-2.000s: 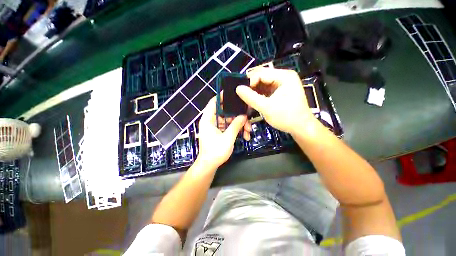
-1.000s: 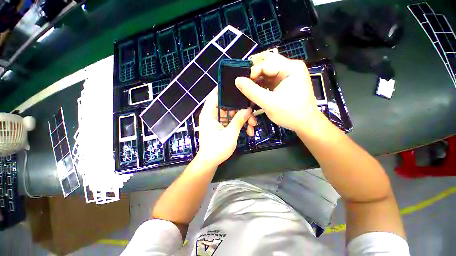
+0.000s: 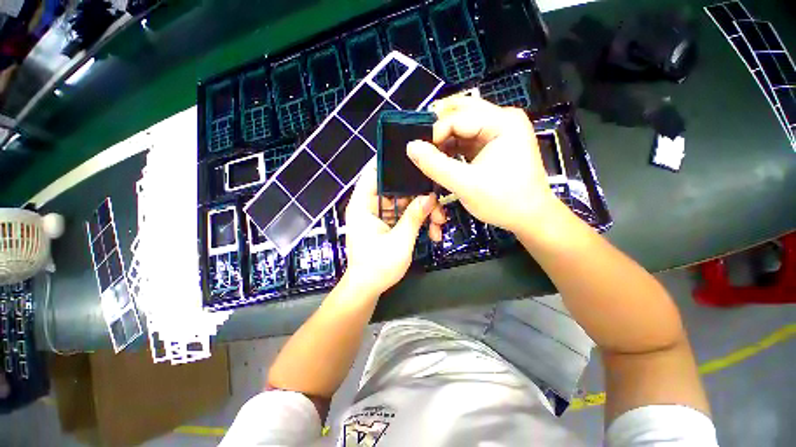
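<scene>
A dark phone front housing with a teal edge [image 3: 405,116] is held above the tray, its keypad end low. A plain black screen piece [image 3: 403,161] lies over its display area. My left hand [image 3: 382,231] grips the housing from below and the left. My right hand [image 3: 489,161] has its thumb on the screen piece and its fingers at the housing's upper right; whether it grips the piece or only presses is unclear. A white-lined lens carrier sheet [image 3: 325,166] lies slanted across the tray, with one opening empty at its top.
The shiny black tray [image 3: 515,30] holds rows of phones. White empty carrier sheets [image 3: 170,253] are piled at left, beside a spare lens sheet [image 3: 112,266] and a fan [image 3: 24,243]. At right are a dark clump [image 3: 641,52], a white card [image 3: 669,152] and another lens sheet [image 3: 758,52].
The view has shifted slightly. The screen piece sits a little lower and straighter within the housing's teal edge than two seconds ago. Both hands keep nearly the same hold.
</scene>
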